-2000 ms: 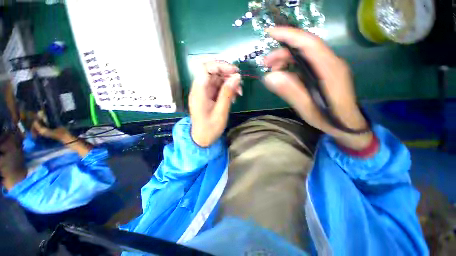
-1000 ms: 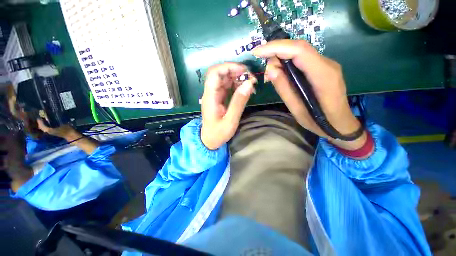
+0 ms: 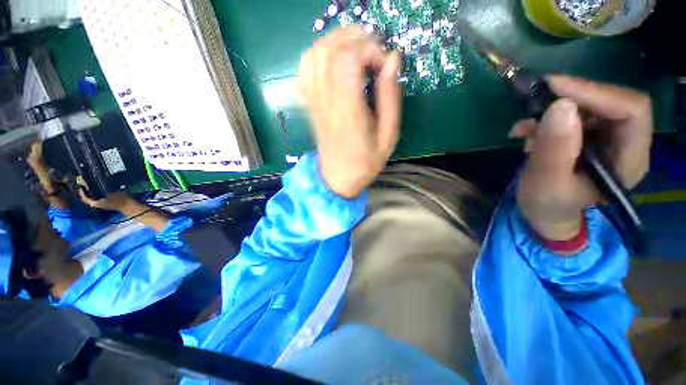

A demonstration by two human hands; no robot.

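Observation:
The green circuit board panel (image 3: 432, 49) lies on the green mat at the top centre, with small white-headed components at its left edge. My left hand (image 3: 350, 98) is blurred over the panel's lower left side. Its fingers are bent, and I cannot tell whether anything is between the fingertips. My right hand (image 3: 583, 143) is right of the panel, closed around the black handle of the soldering iron (image 3: 534, 92). The iron's metal shaft points up and left, and its tip is off the boards.
The thick white component tray (image 3: 162, 98) stands at the left with rows of dark parts. The round yellow-rimmed solder dross tin (image 3: 545, 21) is at the top right. A green cable (image 3: 154, 177) loops below the tray. A coworker in a blue smock (image 3: 132, 263) sits at the left.
My right hand has moved right with the iron, away from my left hand and the boards. My left hand has moved up toward the panel. The view has shifted slightly.

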